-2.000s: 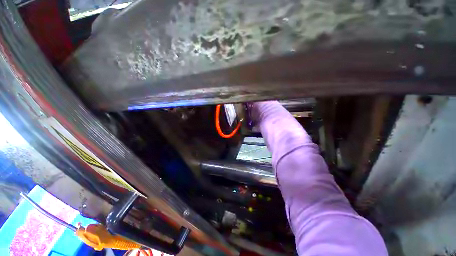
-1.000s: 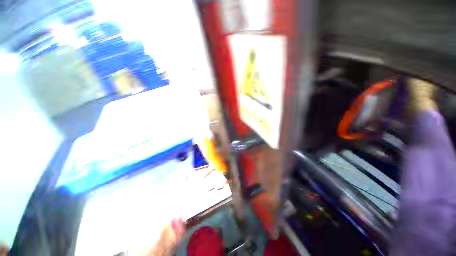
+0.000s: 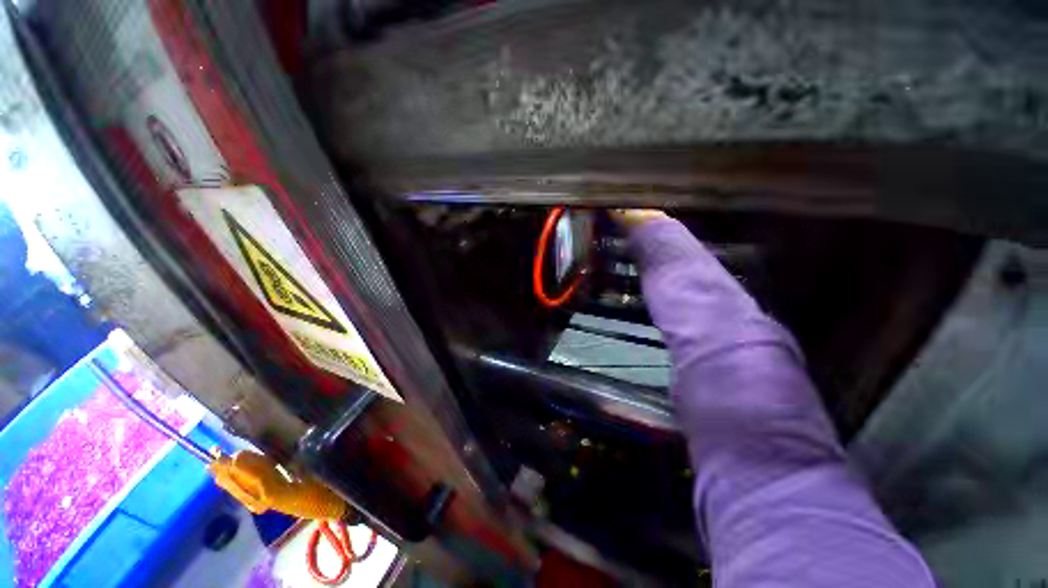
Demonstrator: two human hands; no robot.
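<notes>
My right arm, in a purple sleeve, reaches deep into the machine opening. My right hand shows only as a small patch of skin under the thick metal beam; its fingers are hidden, and I cannot tell whether it holds anything. It is beside the dark mould area. An orange-red hose loop hangs to the left of the hand. My left hand is out of view.
The red safety door with a yellow warning sticker stands on the left. Beyond it are a blue bin of pink pieces, a yellow-orange handled tool and orange-red scissor-like loops. A tie bar crosses below the arm.
One second ago the view was turned left to the side table, with a blurred left hand low in it. Now it faces the opening again and that hand is gone. The right arm still reaches in.
</notes>
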